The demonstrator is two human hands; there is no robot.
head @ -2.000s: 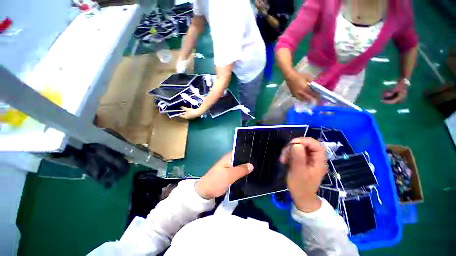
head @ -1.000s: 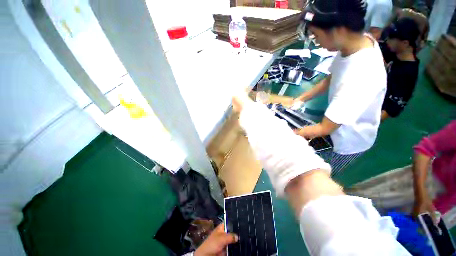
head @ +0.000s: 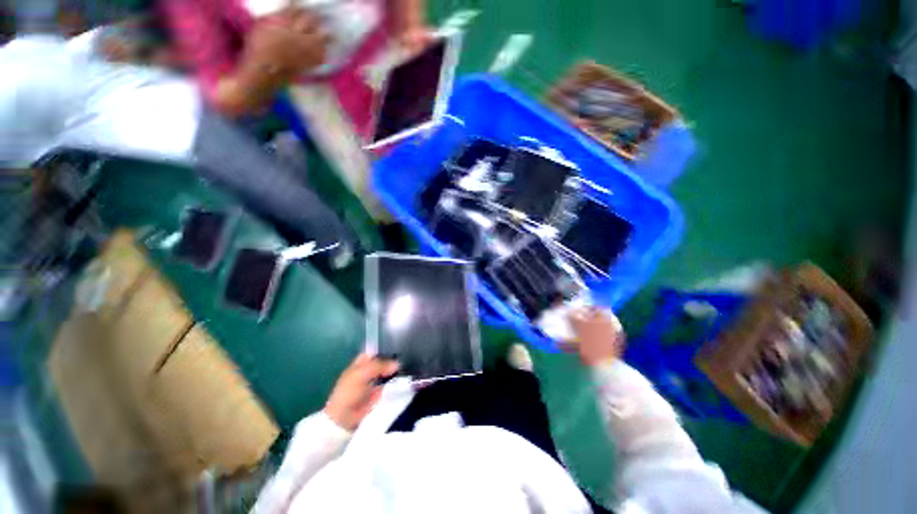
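My left hand (head: 360,392) grips the lower left corner of a black solar panel (head: 427,319) with a pale edge, its face up and showing a bright glare spot. My right hand (head: 597,336) is over the near edge of the blue crate (head: 659,223), closed on a white, soft-looking bundle, likely the wiping cloth (head: 559,321). The cloth is blurred and lies against the near end of a panel (head: 533,273) in the crate. Several black panels with tangled white wires lie in the crate.
A person in pink (head: 216,50) holds a panel (head: 414,88) at the crate's far left. Another person in white (head: 141,112) stands left. Two panels (head: 251,281) and cardboard (head: 151,371) lie on the bench. Boxes of small parts stand behind (head: 644,146) and right (head: 719,351).
The view has swung from the bench to the crate. My right hand has come back from reaching over the bench to the crate's edge. My left hand still holds a panel.
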